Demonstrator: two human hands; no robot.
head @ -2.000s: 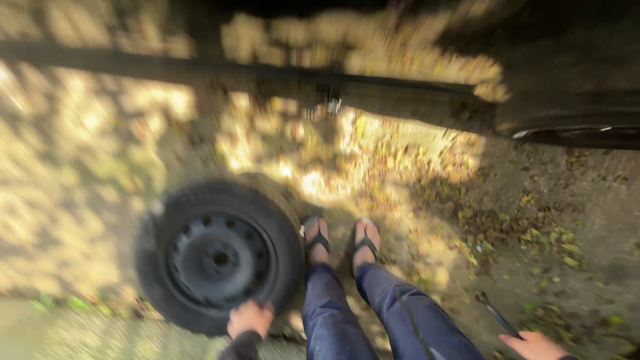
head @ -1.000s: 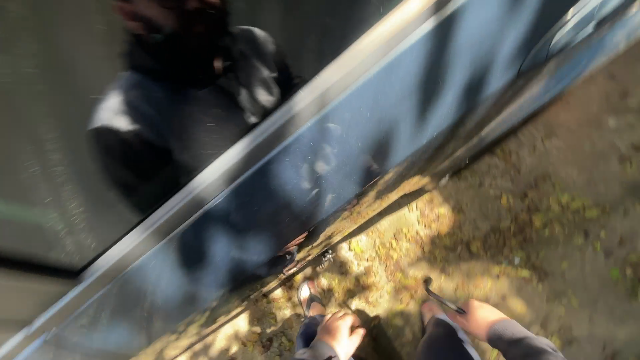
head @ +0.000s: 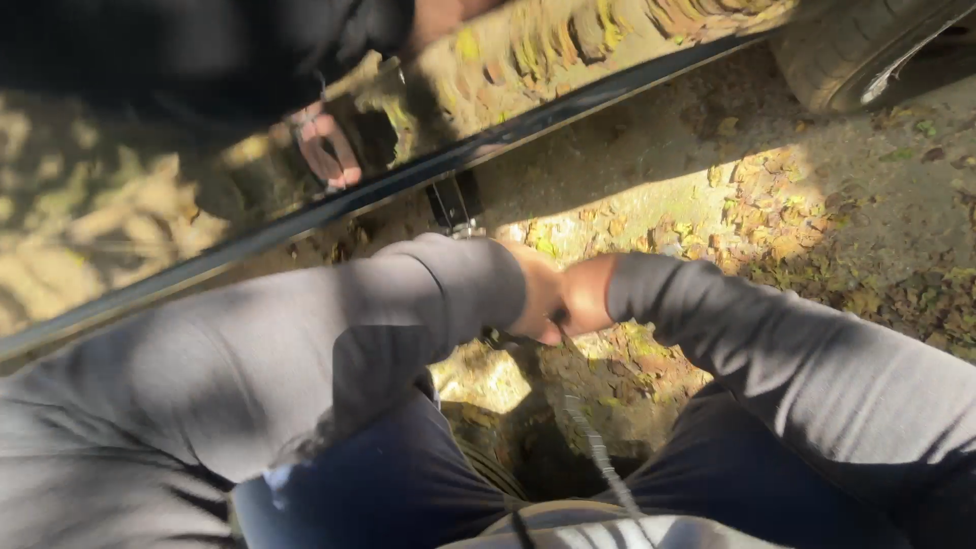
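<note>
My left hand (head: 537, 293) and my right hand (head: 587, 293) are together in front of my body, low beside the car's side. Both have curled fingers, partly hidden by each other and by the left sleeve. A dark metal tool (head: 499, 337) shows just under my left hand, and a small dark part of it appears between the hands in my right grip. Whether the left fingers close on it is not clear. Just beyond the left wrist, a metal jack (head: 457, 202) stands at the car's lower sill (head: 450, 164).
A car wheel (head: 839, 57) is at the upper right. The glossy car side above the sill reflects leaves and a dark figure with a hand. Dry leaves (head: 778, 202) lie on the ground. My knees are bent on both sides of my hands.
The view has moved from the loose wheel to the car's side. My hands, far apart at first, have come together. The tool was in my right hand in both earlier frames.
</note>
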